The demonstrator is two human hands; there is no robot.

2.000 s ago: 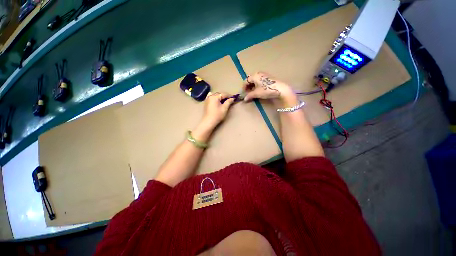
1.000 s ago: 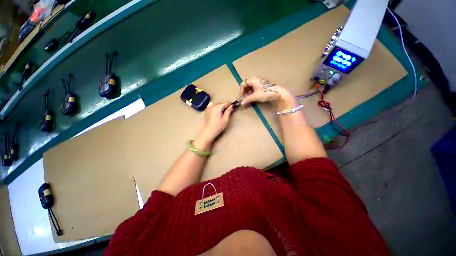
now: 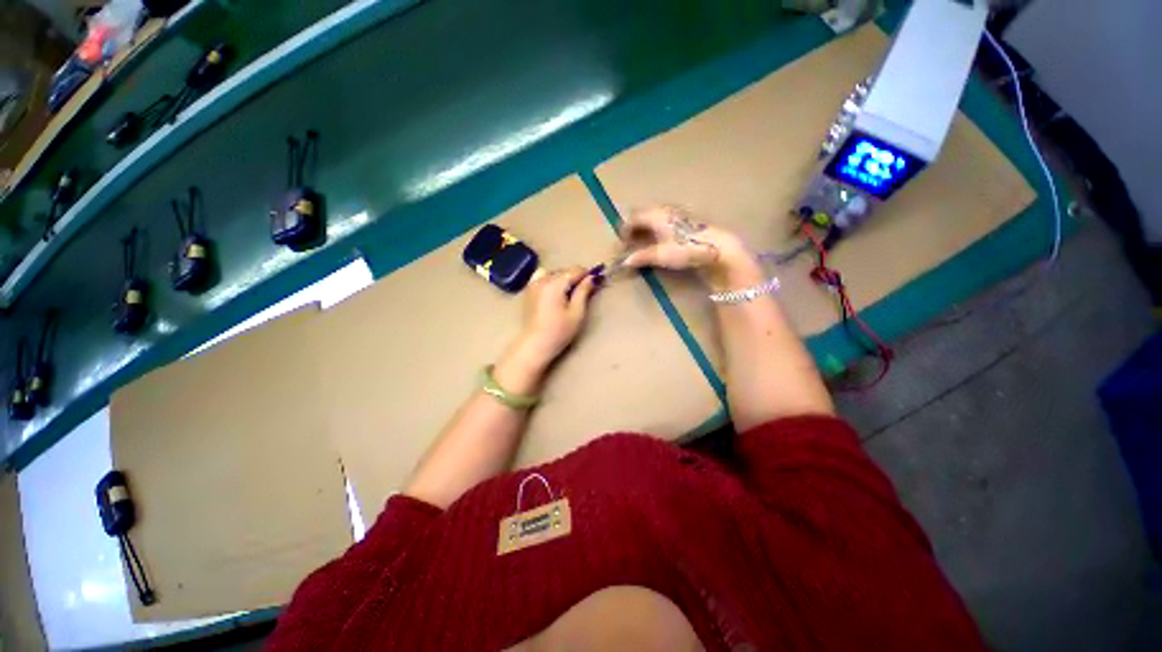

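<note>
Two black rounded units (image 3: 501,257) with yellow marks lie side by side on the middle cardboard (image 3: 421,344). My left hand (image 3: 556,310) is just right of them, its fingers closed on a small dark connector (image 3: 596,273). My right hand (image 3: 675,242) is over the gap between the cardboards, its fingertips pinching the end of a thin greyish test lead (image 3: 784,255) that runs from the power supply. The two hands' fingertips are close together. Whether connector and lead touch is too small to tell.
The light grey power supply (image 3: 920,89) with a lit blue display stands on the right cardboard (image 3: 726,127). Red and black wires (image 3: 844,299) hang below it. The green conveyor (image 3: 421,96) carries several black corded units. Another unit (image 3: 116,504) lies on the left cardboard. A blue crate (image 3: 1134,420) is at the right.
My hands stay near the same place; my right fingertips have drawn slightly away from my left ones. The conveyor units have shifted to the right in the picture.
</note>
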